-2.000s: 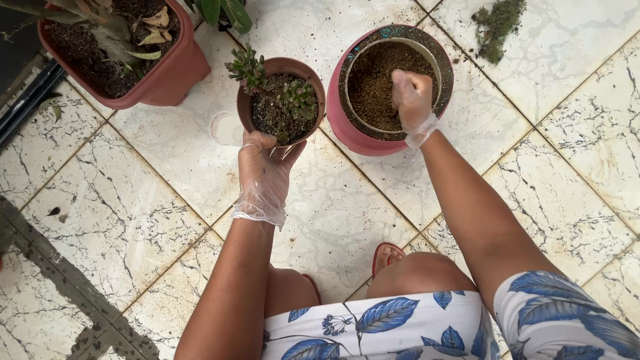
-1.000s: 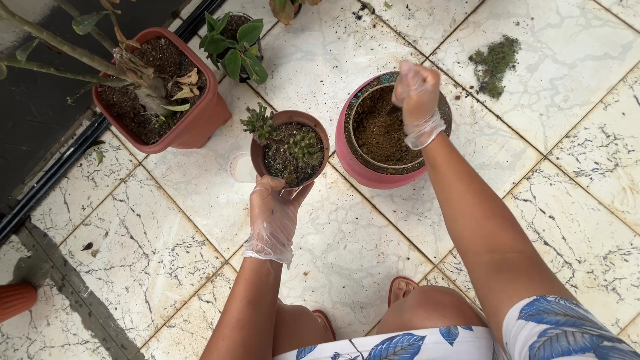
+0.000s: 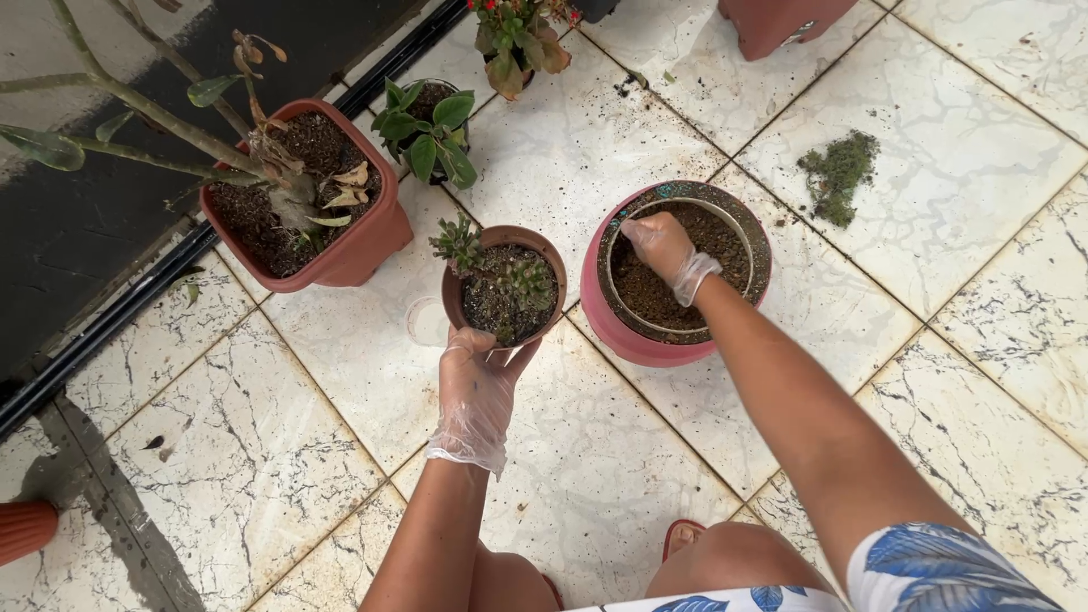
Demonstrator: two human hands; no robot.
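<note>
My left hand (image 3: 478, 393), in a clear plastic glove, grips the near rim of a small brown plastic pot (image 3: 558, 270). Succulent sprigs (image 3: 527, 283) stand in its dark soil, and one leans over the left rim. My right hand (image 3: 663, 246), gloved alike, is over the left part of a round pot (image 3: 631, 338) with a pink outside, full of brown soil (image 3: 710, 228). The fingers of that hand are curled in close to the inner wall; whether soil is inside them is hidden.
A square terracotta-coloured pot (image 3: 387, 229) with a thick-stemmed plant stands at upper left. Behind are a small leafy plant (image 3: 435, 132) and a red-flowering plant (image 3: 520, 42). A clump of moss (image 3: 839, 177) lies on the tiles at right. A pale round lid-like disc (image 3: 427, 321) is beside the brown pot.
My right hand has moved from the pink pot's upper right side to its left side, fingers still curled. My left hand keeps hold of the brown pot. The view has shifted.
</note>
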